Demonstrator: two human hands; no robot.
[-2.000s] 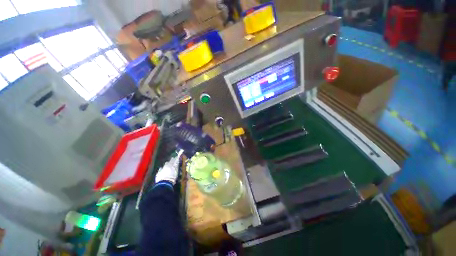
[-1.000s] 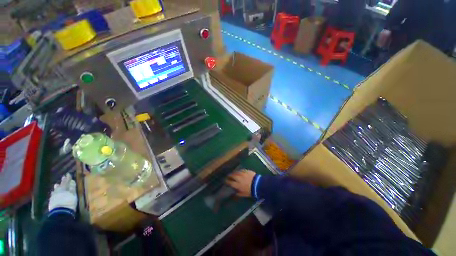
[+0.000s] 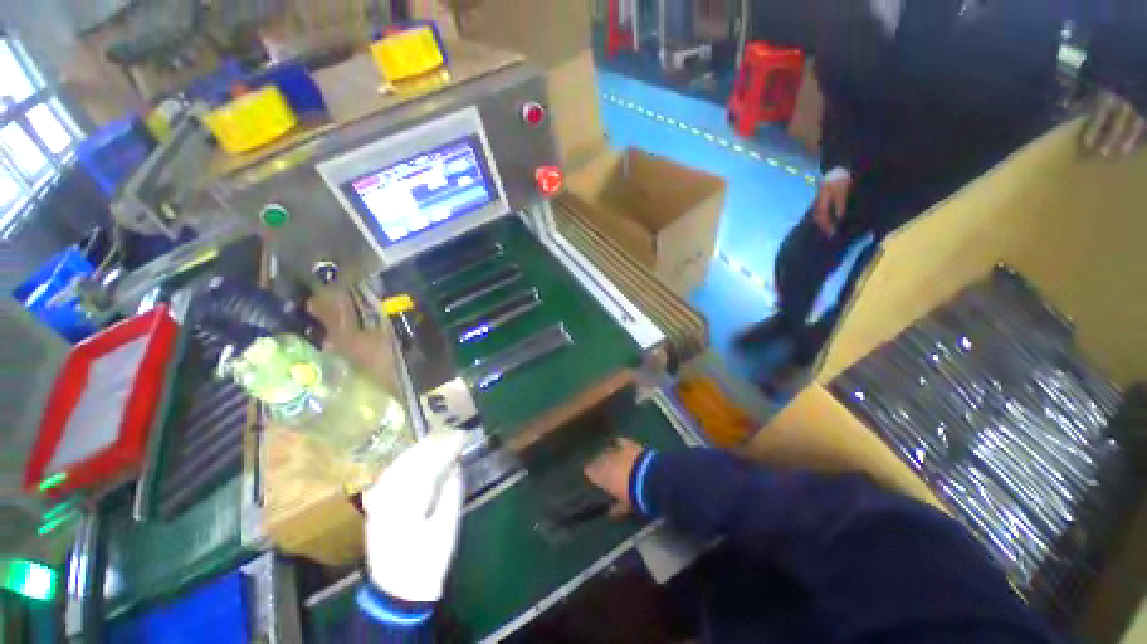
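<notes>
My left hand [image 3: 415, 522], in a white glove, is over the near left part of the front green belt [image 3: 503, 572], beside the bottle; its fingers are blurred and I see no piece in it. My bare right hand [image 3: 615, 476] is at the right of that belt, its fingers on blurred dark flat pieces [image 3: 572, 501]. Whether it grips them is not clear. More dark pieces [image 3: 522, 355] lie spaced across the infeed belt [image 3: 581, 388] below the touchscreen [image 3: 425, 191].
An open carton [image 3: 868, 440] packed with shiny dark pieces stands at right. A person [image 3: 931, 126] stands behind it, a hand on its flap. At left are a bottle [image 3: 330, 405], a black ribbed hose [image 3: 252, 308], a red tray [image 3: 53, 434] and a side conveyor with dark pieces [image 3: 208, 440].
My left hand has moved right from the side conveyor to the front belt. My right hand stays at the dark pieces on the belt. A person has come in behind the carton.
</notes>
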